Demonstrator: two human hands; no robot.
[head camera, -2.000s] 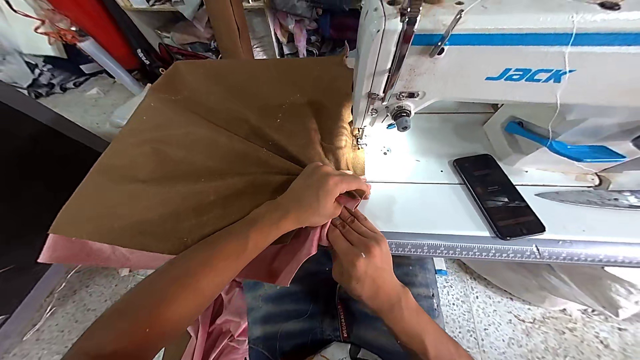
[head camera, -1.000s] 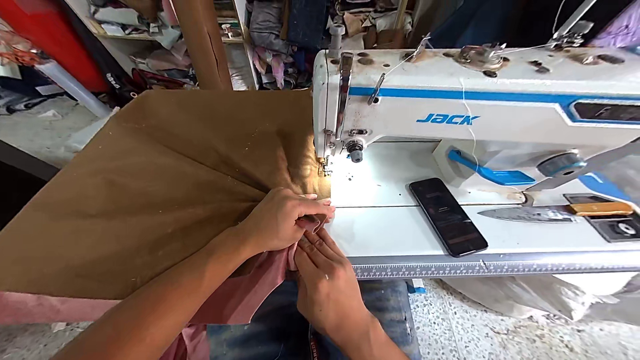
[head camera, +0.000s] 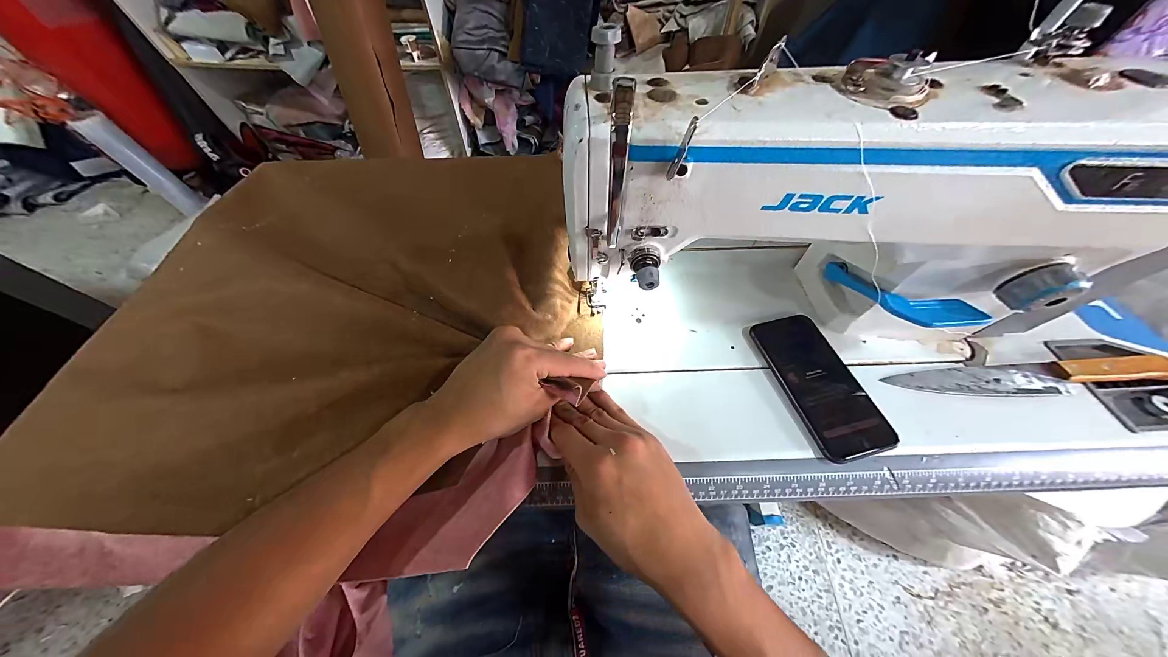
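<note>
Brown fabric spreads over the left of the sewing table, its right edge under the presser foot of a white Jack sewing machine. Pink fabric lies beneath it and hangs at the front edge. My left hand pinches the folded fabric edge between thumb and fingers, just in front of the presser foot. Against it, my right hand presses on the same edge near the table front; its fingertips are partly hidden. The needle lamp lights the seam area.
A smartphone lies on the table right of my hands. Further right is a knife with a wooden handle. A measuring scale runs along the front edge. Behind stand shelves of cloth and a brown post.
The view has shifted to the right, showing more of the machine and the knife's handle. Both hands stay on the fabric edge in front of the presser foot, with little plain movement.
</note>
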